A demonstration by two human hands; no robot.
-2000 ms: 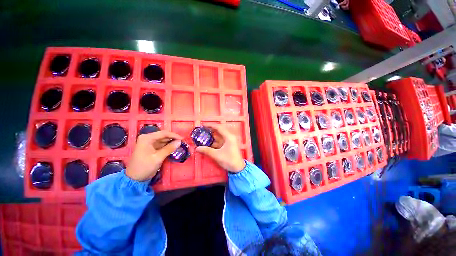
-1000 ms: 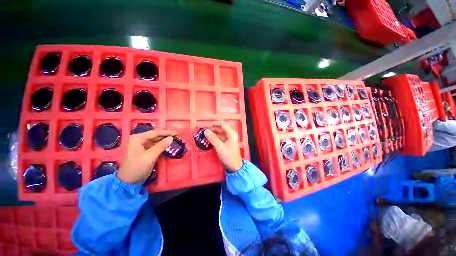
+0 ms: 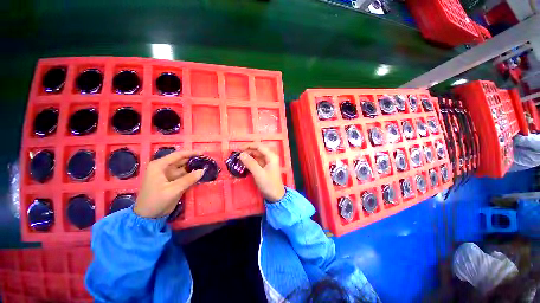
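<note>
A red work tray (image 3: pixel 269 72) with a grid of square pockets lies in front of me. Its four left columns hold dark glossy discs, partly hidden by my left hand at the lower rows; the right columns show bare red pockets. My left hand (image 3: pixel 163 180) pinches one dark watch head (image 3: pixel 204 169) between thumb and fingers. My right hand (image 3: pixel 264 171) pinches another watch head (image 3: pixel 236 164), tilted, with purple-white reflections. Both are over the third row of pockets, close together but apart.
Stacked full trays (image 3: pixel 303 177) with silvery discs stand to the right. A staggered stack (image 3: pixel 459 133) and more red trays (image 3: pixel 482 133) are beyond. A lower tray (image 3: pixel 44 269) shows at bottom left. A crumpled clear film (image 3: pixel 15 186) lies left. A person's pale sleeve (image 3: pixel 527 151) shows far right.
Both hands have moved slightly left with their watch heads since two seconds ago. The left one now shows a darker face. The whole view has shifted a little.
</note>
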